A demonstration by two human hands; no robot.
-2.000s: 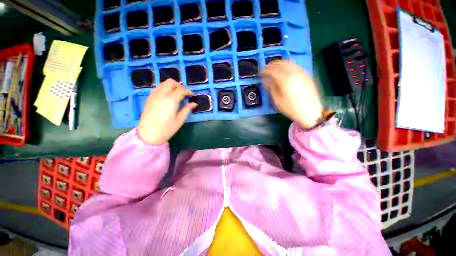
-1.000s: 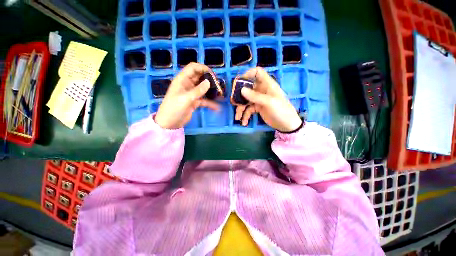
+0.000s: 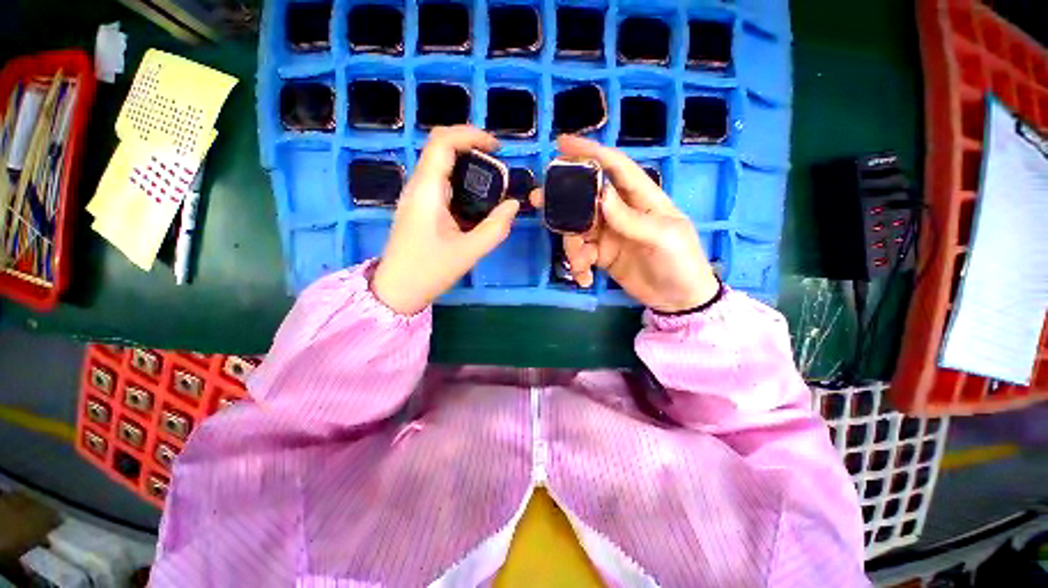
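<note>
My left hand [image 3: 434,230] holds one black rounded-square watch body [image 3: 478,185] between thumb and fingers; a faint pale pattern shows on its screen. My right hand [image 3: 644,230] holds a second watch body [image 3: 571,195] by its edges, its screen dark and facing up. Both are above the lower part of the blue foam tray [image 3: 276,190], close together but apart. Rows of dark watch bodies lie in the tray's pockets. Another watch body is partly hidden behind and between my hands, and one more under my right fingers.
At left are a red bin [image 3: 75,184] of sticks and pens, yellow sticker sheets [image 3: 144,201] and a white marker pen [image 3: 186,236]. At right are a black power box [image 3: 868,224] with cables and a clipboard [image 3: 994,258] on a red tray [image 3: 929,310]. Orange-red [image 3: 149,423] and white [image 3: 885,465] trays sit below bench level.
Two seconds ago my hands were apart over the bottom rows; they came together, each holding a watch body. Since one second ago, both watches have turned more screen-up, and a pattern shows on the left one.
</note>
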